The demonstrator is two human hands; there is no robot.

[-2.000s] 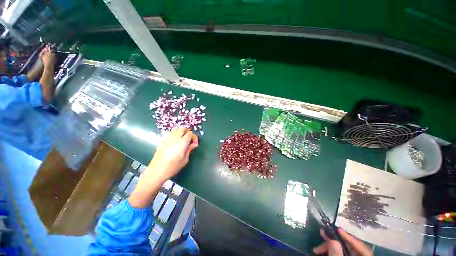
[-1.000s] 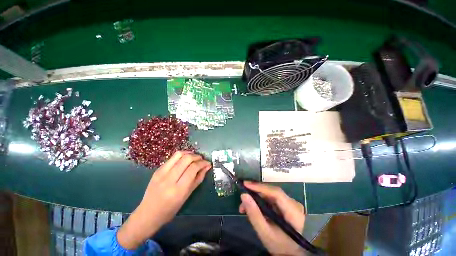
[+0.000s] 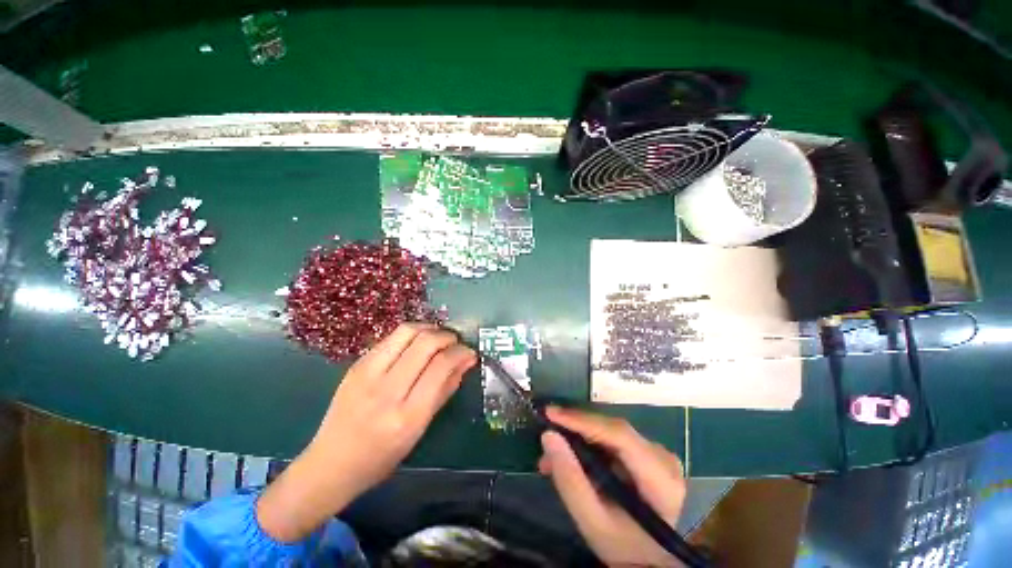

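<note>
A small circuit board (image 3: 507, 383) lies on the dark-green bench in front of me. My right hand (image 3: 616, 479) holds a black soldering iron (image 3: 599, 472), its thin tip over the board's upper left part. My left hand (image 3: 391, 405) rests at the board's left edge with its fingers together near the iron's tip; whether a small part is between the fingertips is hidden. A dense dark-red pile of components (image 3: 353, 294) lies just beyond my left hand. A pale sheet (image 3: 755, 333) with rows of short dark pieces (image 3: 646, 333) lies to the right of the board.
Stacked boards (image 3: 461, 216) lie behind the red pile. A pink-white pile (image 3: 135, 266) is far left. At the back right are a fume fan (image 3: 655, 161), white tub (image 3: 793, 189) and black station with yellow sponge (image 3: 943, 253). A pink-and-white device (image 3: 879, 409) sits by cables. Trays (image 3: 189, 488) are below.
My left hand has moved from the pink-white pile to the board. The iron has stayed at the board, its tip now beside my left fingertips. The camera view has turned right.
</note>
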